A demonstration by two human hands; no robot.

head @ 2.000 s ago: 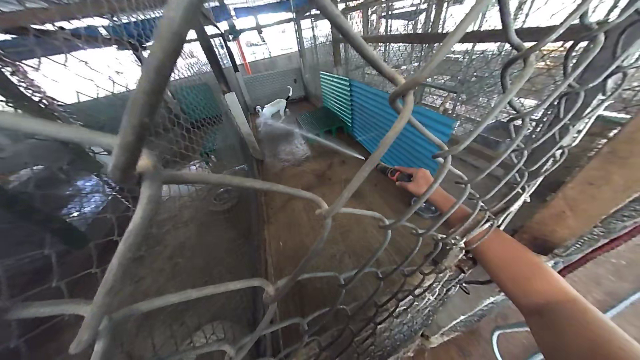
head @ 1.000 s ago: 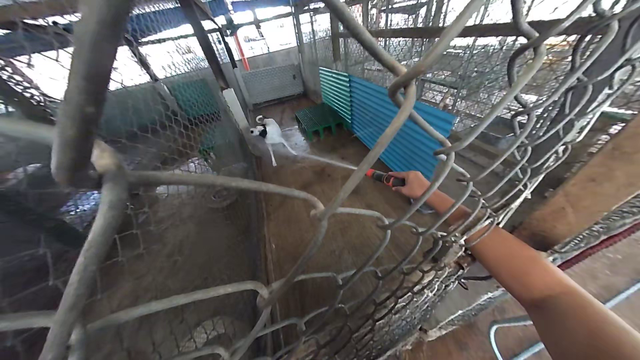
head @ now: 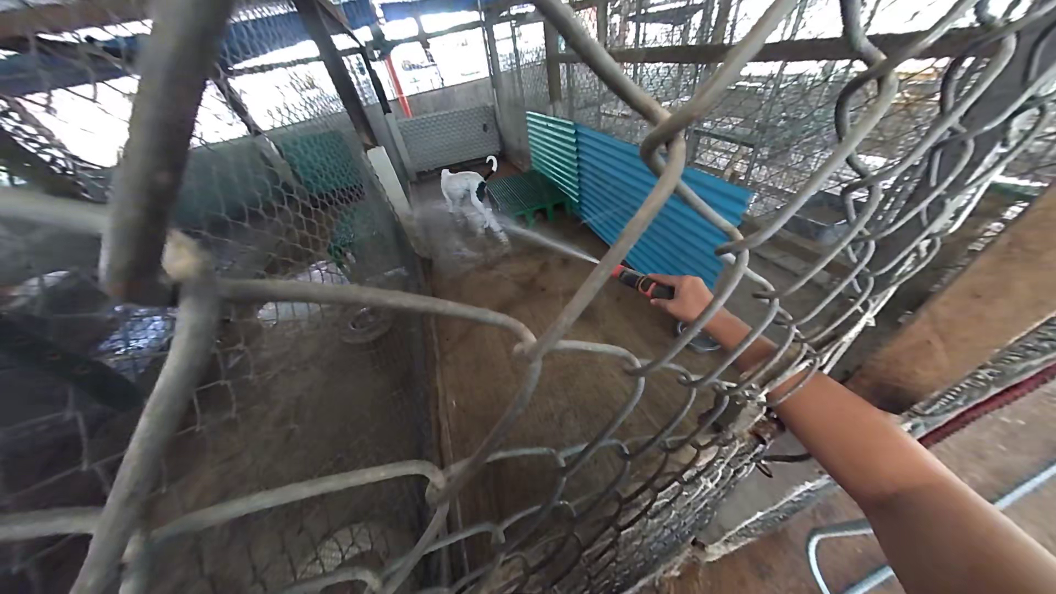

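Reaching through the chain-link fence [head: 528, 351], my right hand [head: 685, 299] grips a black and red hose spray nozzle [head: 642, 281]. A jet of water [head: 549, 242] runs from its tip to the left, toward the far part of the pen. A white dog with black patches [head: 469, 191] stands there, beside a green slatted plastic platform [head: 528, 191], with spray around its legs. Below my wrist, a round bowl [head: 698, 337] is partly hidden. My left hand is out of view.
Blue corrugated sheets [head: 643, 194] line the pen's right side. A low divider with mesh separates the left pen, where a round dish [head: 365, 324] lies on the floor. A wooden beam [head: 965, 305] and a pale blue hose [head: 850, 528] are at the right.
The dog has turned and moved slightly right, from near the divider toward the green platform. My right hand still grips the spraying nozzle.
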